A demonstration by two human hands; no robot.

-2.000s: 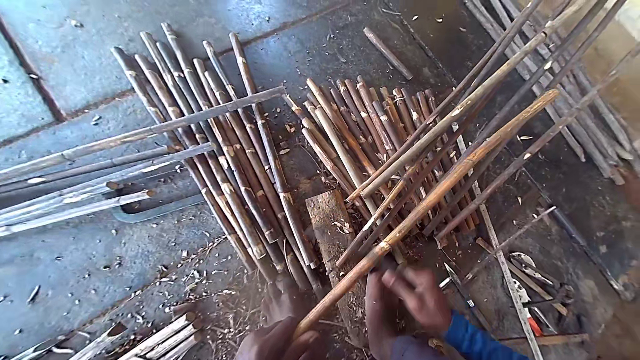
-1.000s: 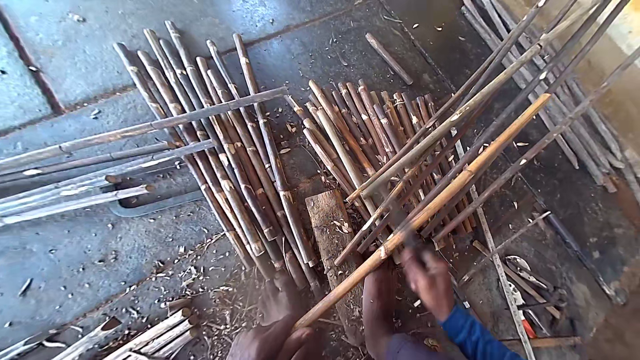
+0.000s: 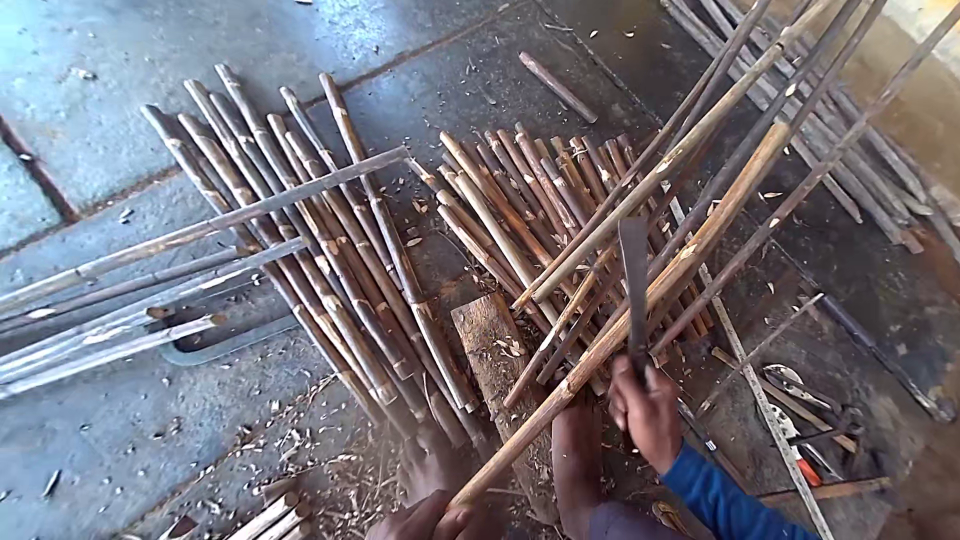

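Note:
My left hand [image 3: 427,517], at the bottom of the view, is closed around the lower end of a peeled wooden pole [image 3: 570,386]. That pole slants up to the right across other sticks. My right hand [image 3: 645,409] grips the handle of a knife with a broad dark blade [image 3: 634,281], which stands upright against or just beside the pole; whether they touch is hard to tell. Beneath the pole a flat wooden board [image 3: 487,352] with shavings on it lies on the floor, between my bare feet. Short cut sticks [image 3: 517,202] lie in a bundle beyond the board.
Longer sticks [image 3: 300,247] lie in a row at the left, with pale poles [image 3: 150,300] across or beside them. More poles [image 3: 847,165] rest near the wall at upper right. Hand tools [image 3: 802,420] and a long measuring strip [image 3: 757,390] lie at the right. Shavings litter the stone floor.
My right hand has come up from low beside the pole, and the knife blade now shows clearly. The pole's upper end has swung slightly, while my left hand keeps its hold near the bottom.

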